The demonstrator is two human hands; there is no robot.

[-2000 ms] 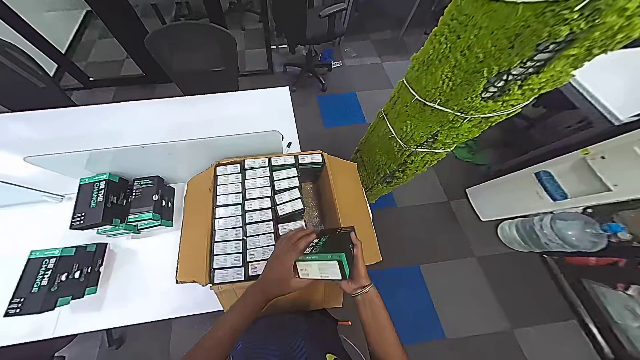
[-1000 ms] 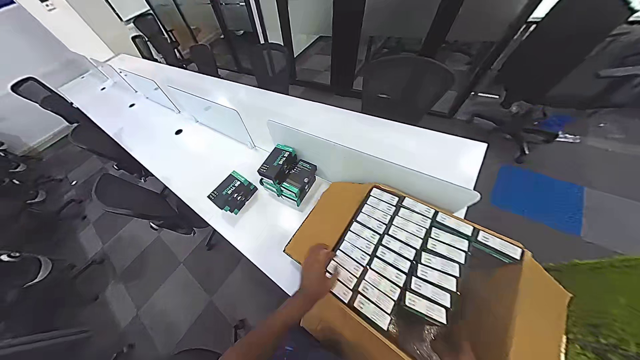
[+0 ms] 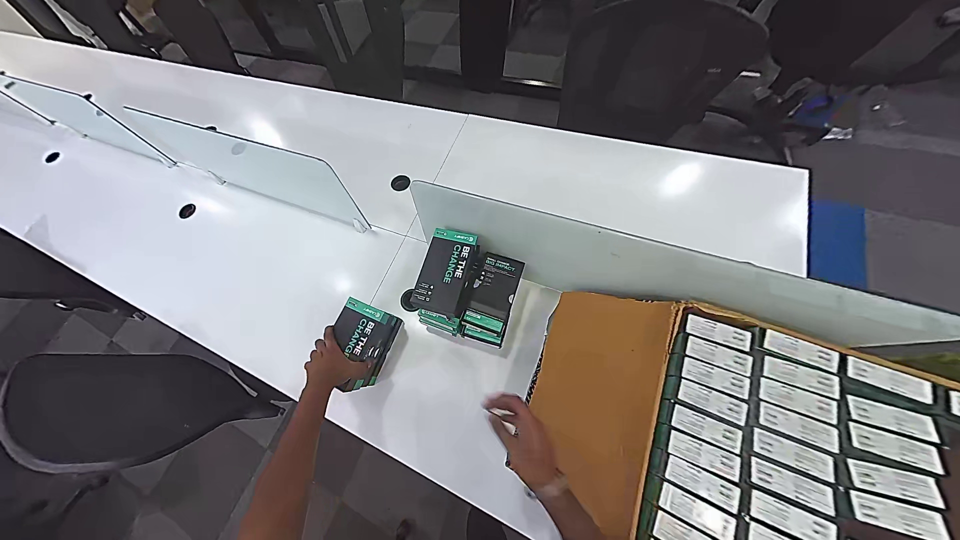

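My left hand [image 3: 335, 361] grips the side of a small stack of black and green product boxes [image 3: 366, 337] near the front edge of the white desk. To the right, over the desk beside the carton flap, my right hand [image 3: 523, 435] is held with fingers apart and nothing in it. Another pile of black and green boxes [image 3: 445, 276] stands by the glass divider, with a box showing its back face [image 3: 493, 289] on its right side. An opened cardboard carton [image 3: 600, 375] at the right holds rows of upright boxes with white labels [image 3: 786, 435].
Frosted glass dividers [image 3: 645, 255] run along the long white desk [image 3: 225, 262]. Round cable holes [image 3: 187, 211] pierce its top. A dark office chair [image 3: 127, 409] is at the lower left, and another chair [image 3: 660, 67] stands beyond the desk.
The view has swung left toward the desk. Two seconds ago both hands held a box over the carton; now my left hand is at the near stack and my right hand is empty.
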